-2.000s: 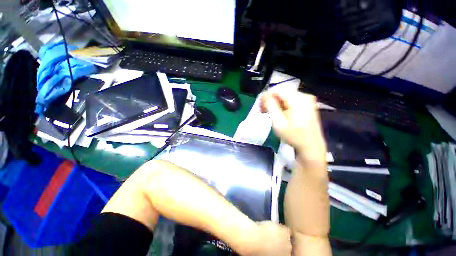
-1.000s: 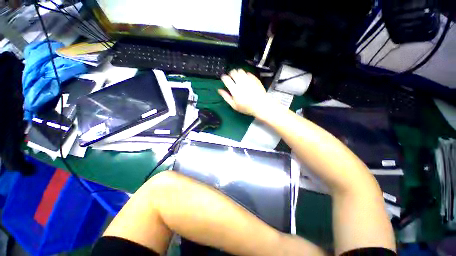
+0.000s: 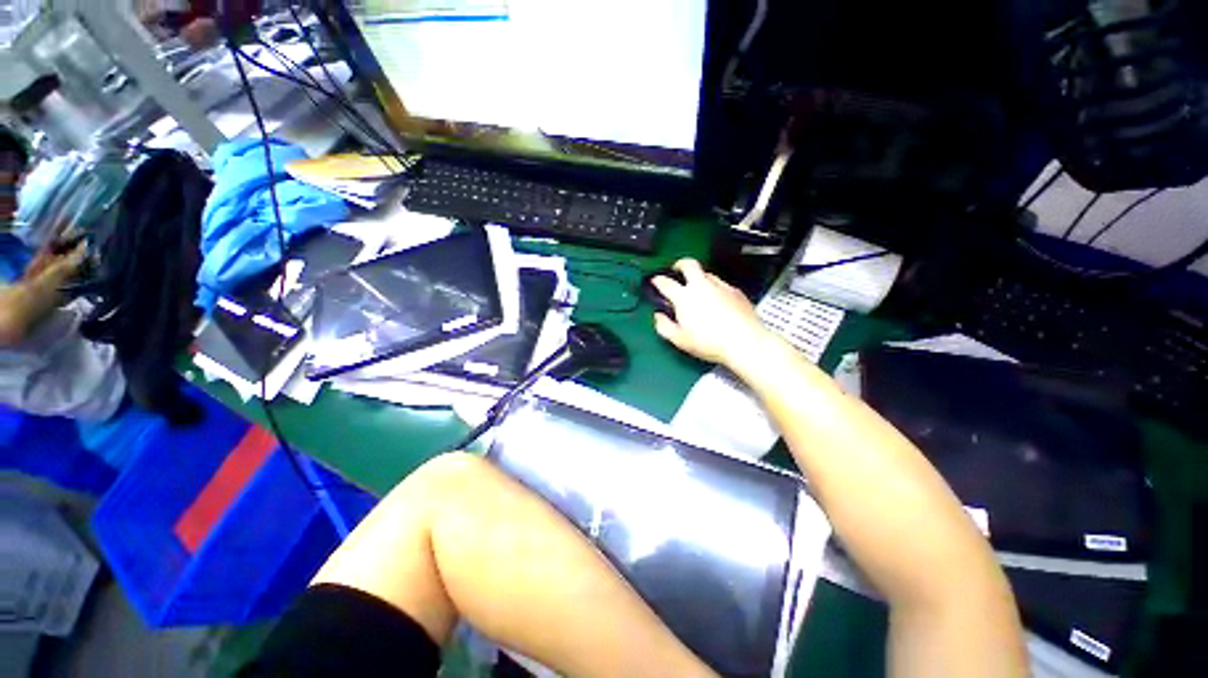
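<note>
My right hand [image 3: 702,313] lies over the small black computer mouse [image 3: 661,286] on the green mat, with the mouse partly hidden under its fingers. My left forearm crosses the bottom of the picture; my left hand is cut off by the bottom edge. A glossy black screen unit [image 3: 662,510] lies in front of me on white sheets, its lower part hidden by my left forearm. A black handheld barcode scanner [image 3: 595,351] lies just behind the unit's back left corner, with its cable. A white label strip [image 3: 802,325] lies right of my right hand.
Paper-interleaved screen units lie in a stack at left [image 3: 411,298] and another at right [image 3: 1007,444]. A lit monitor [image 3: 556,73] and keyboard [image 3: 530,205] stand behind. Blue cloth [image 3: 252,212] and a hanging cable are at left. A blue bin [image 3: 199,530] and another person's arm [image 3: 40,294] are further left.
My right hand has come down from above the label strip onto the mouse. My left hand, seen near the unit's front edge earlier, is now out of the picture. The view has shifted left.
</note>
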